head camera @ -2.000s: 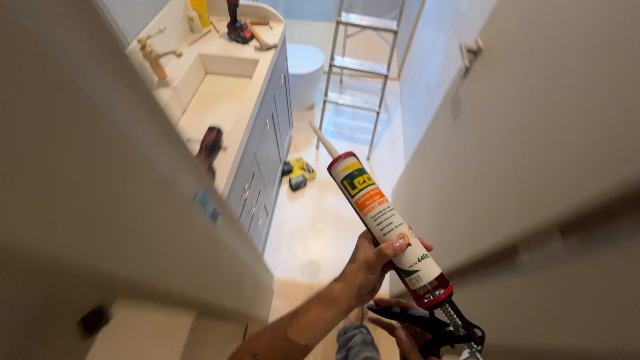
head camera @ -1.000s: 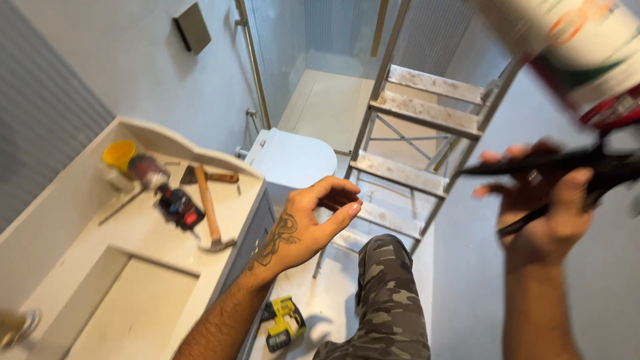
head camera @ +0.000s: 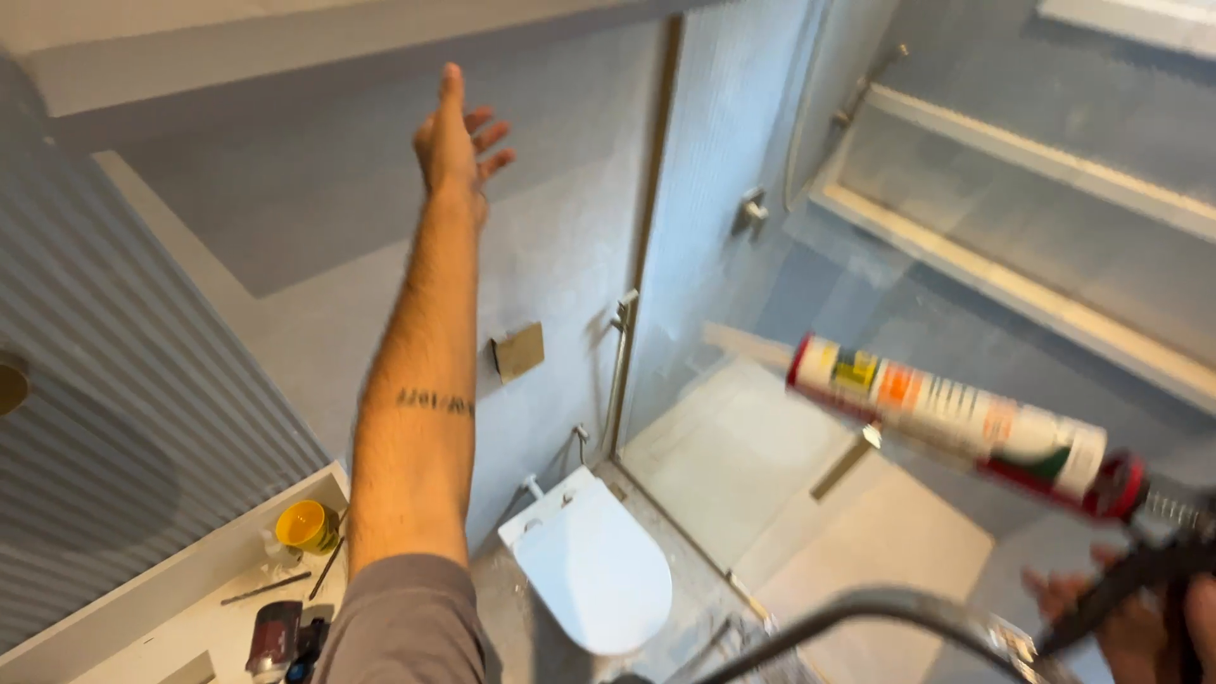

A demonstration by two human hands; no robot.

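My left hand (head camera: 456, 147) is raised at upper centre-left with its fingers apart and nothing in it, just below the edge of a pale overhead panel (head camera: 332, 57). At lower right my right hand (head camera: 1130, 608), partly cut off by the frame edge, is around the black handle of a caulking gun (head camera: 1168, 570). A white and red sealant cartridge (head camera: 950, 413) lies in the gun, its pale nozzle pointing left. The cartridge is slightly blurred and bears printing.
Below are a white toilet (head camera: 598, 560) and a glass shower panel with a brass-coloured frame (head camera: 655, 218). A curved metal rail (head camera: 855, 608) crosses in front at lower right. The counter at lower left holds a yellow cup (head camera: 307, 525) and a dark power tool (head camera: 275, 636).
My left hand has left the cartridge it held two seconds ago and risen toward the overhead panel. The view has swung upward and to the left. My right hand still has the caulking gun.
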